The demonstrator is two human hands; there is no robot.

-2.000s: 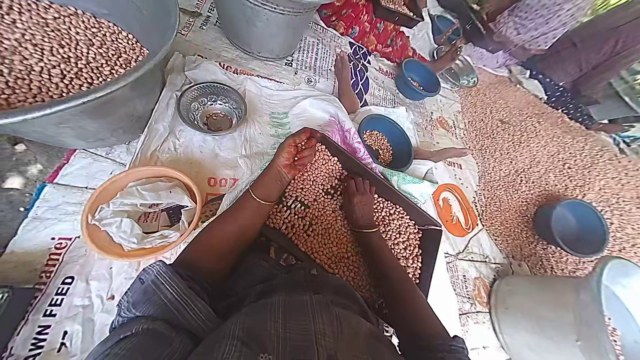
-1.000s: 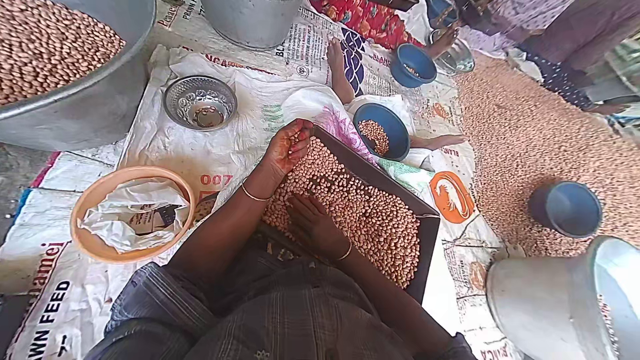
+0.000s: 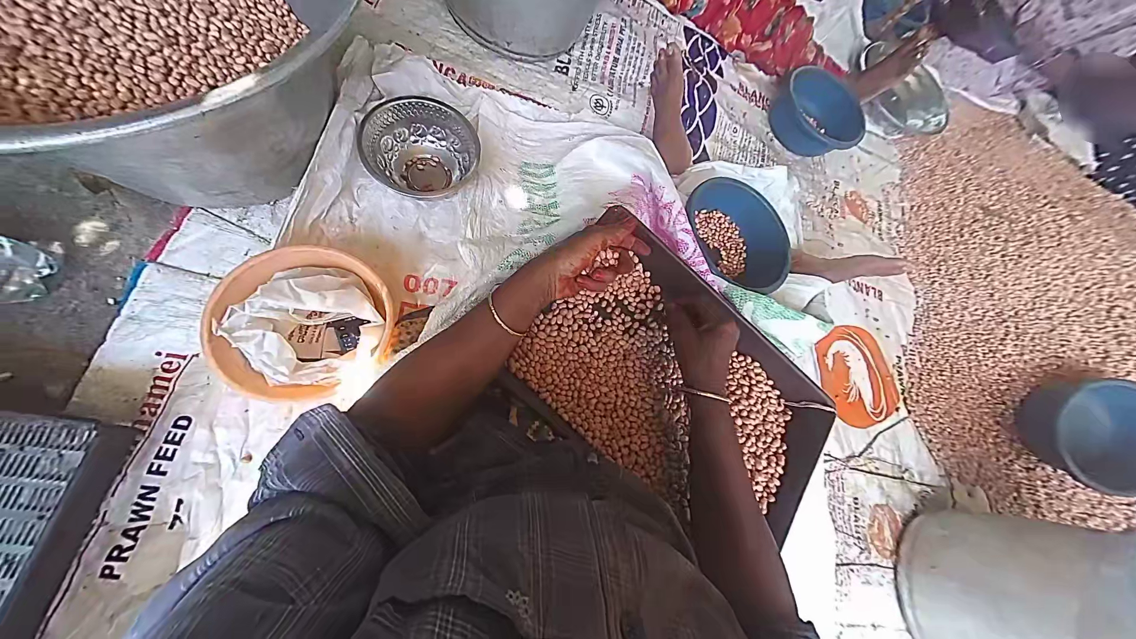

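A dark rectangular tray (image 3: pixel 803 461) lies across my lap, holding a layer of small round reddish-tan nuts or seeds (image 3: pixel 595 355). My left hand (image 3: pixel 603 262) is over the tray's far corner, palm partly turned up with curled fingers; whether it holds any of the nuts cannot be told. Near the tray's right long side, my right hand (image 3: pixel 701 333) hangs over the nuts with bent fingers, its fingertips dark and unclear. Just beyond that side sits a blue plastic bowl (image 3: pixel 763 248) with some nuts in it.
Printed woven sacks cover the ground. A patterned metal bowl (image 3: pixel 419 146) and an orange basin (image 3: pixel 297 324) with a white bag stand at left. A large metal basin (image 3: pixel 222 133) of nuts is upper left. Nuts spread at right around a blue bucket (image 3: pixel 1087 435). Other people's feet and hands are near the top.
My right hand has moved from the middle of the nuts toward the tray's right side, near the blue bowl. My left hand stays around the far corner.
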